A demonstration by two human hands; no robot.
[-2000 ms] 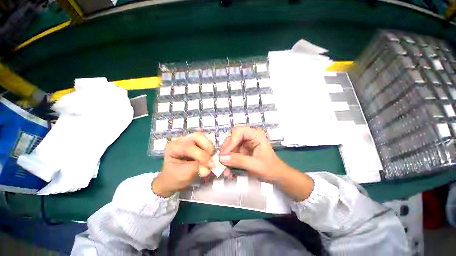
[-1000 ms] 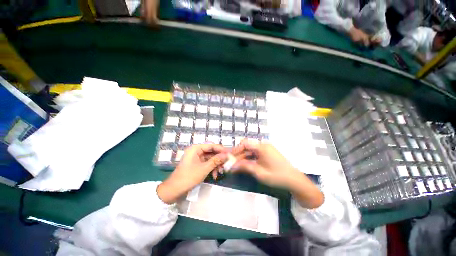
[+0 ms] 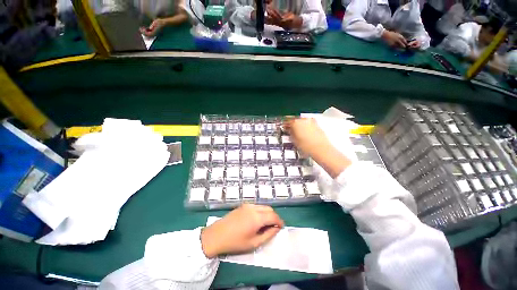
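Note:
My right hand (image 3: 305,136) is over the top right corner of the clear blister tray (image 3: 258,204), fingers pointing down into the top row. Its fingertips are blurred, so whether it holds a part cannot be told. The tray's rows of pockets show white and silvery parts. My left hand (image 3: 244,229) rests on the left part of the release liner sheet (image 3: 306,249), in front of the tray. Its fingers are curled, and what is under them is hidden. The liner shows a pale, faintly pinkish area.
Crumpled white paper (image 3: 107,175) lies left, beside a small grey pad piece (image 3: 174,153) and a blue box (image 3: 28,175). More white paper (image 3: 334,122) covers the tray's right side. A tall tray stack (image 3: 431,164) stands right. Several people work across the green strip (image 3: 227,85).
The hands, together over the liner before, have parted. My right hand has moved up to the tray's top right; my left hand has lowered onto the liner. The view has tilted up.

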